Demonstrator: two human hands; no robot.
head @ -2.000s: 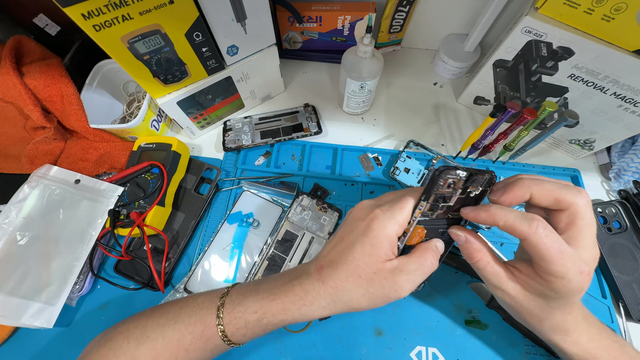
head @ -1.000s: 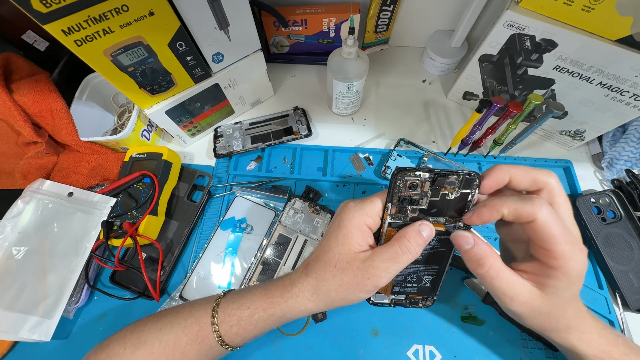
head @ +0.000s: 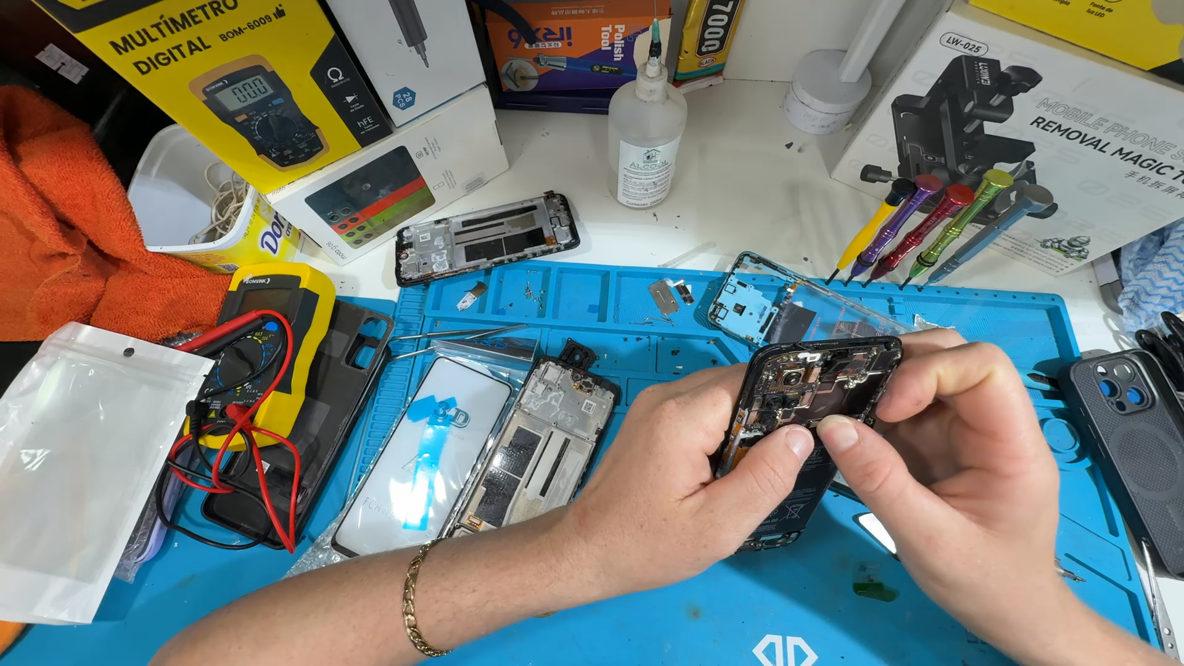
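An opened smartphone (head: 795, 435), its circuit board and black battery showing, is held tilted above the blue repair mat. My left hand (head: 680, 472) grips it by the left side, thumb over the middle of its inner face. The fingers of my right hand (head: 943, 453) are at its right edge, the thumb tip close to my left thumb at the board's lower part; the curled fingers partly hide that edge. Behind the phone lies a separate phone frame (head: 740, 310) with a light blue patch. To the left are a bare metal phone chassis (head: 546, 444) and a screen in plastic film (head: 430, 453).
Tweezers (head: 453, 335) lie on the silicone mat (head: 712, 615) among small parts. Several precision screwdrivers (head: 953, 227) lean at the back right, near a dispenser bottle (head: 647, 139). A yellow multimeter (head: 277, 342) with tangled leads is at left, a black phone case (head: 1133, 435) at right.
The held phone has tipped from facing the camera one second ago to a steeper slant. Both hands remain at it, the right fingers moving slightly along its right side.
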